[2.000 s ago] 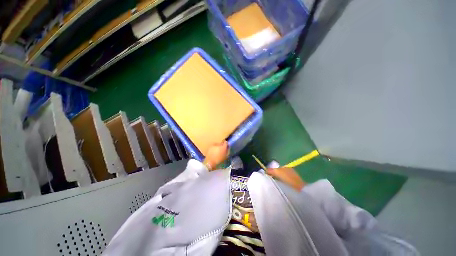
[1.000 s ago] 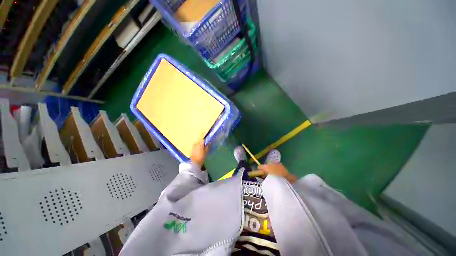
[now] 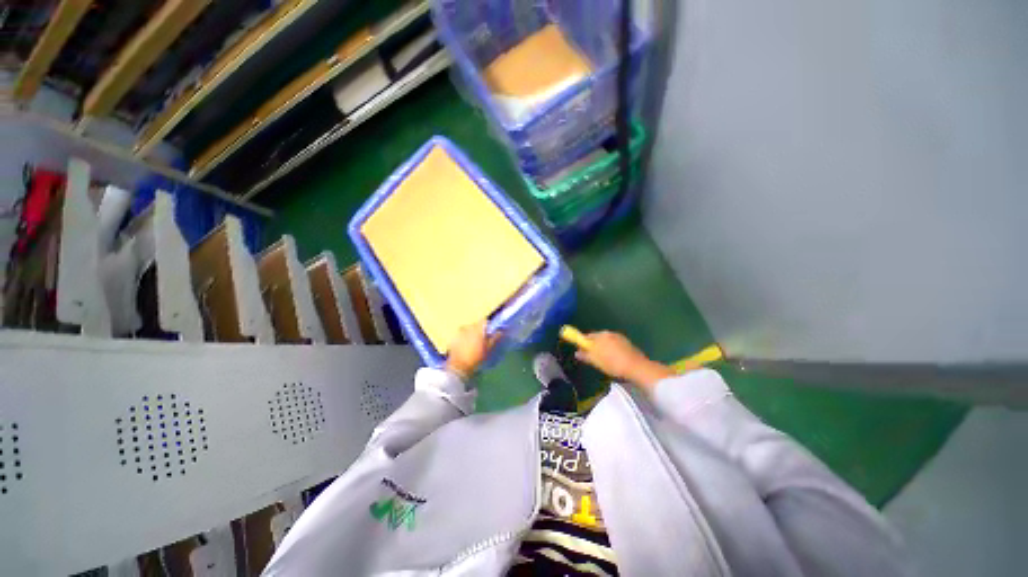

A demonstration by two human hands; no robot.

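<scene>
A blue crate [image 3: 400,295] wrapped in film stands on the green floor in front of me, with a flat tan cardboard sheet [image 3: 451,242] inside its rim. My left hand [image 3: 469,347] is at the crate's near edge, its fingers closed over the rim beside the cardboard's near corner. My right hand [image 3: 616,355] is to the right of the crate, closed around a short yellow handle [image 3: 575,337] that points toward the crate. The handle does not touch the crate's rim.
Blue crates [image 3: 569,124] stand over a green crate [image 3: 592,194] beyond, by the grey wall [image 3: 834,169]. A grey perforated rack [image 3: 226,428] with slanted boards is at left. Tan-edged shelves [image 3: 259,113] are at upper left. A yellow line [image 3: 697,358] crosses the floor.
The view has swung, so the crates now sit further right than a second ago. My right hand has moved forward with the yellow handle. My left hand is still on the rim.
</scene>
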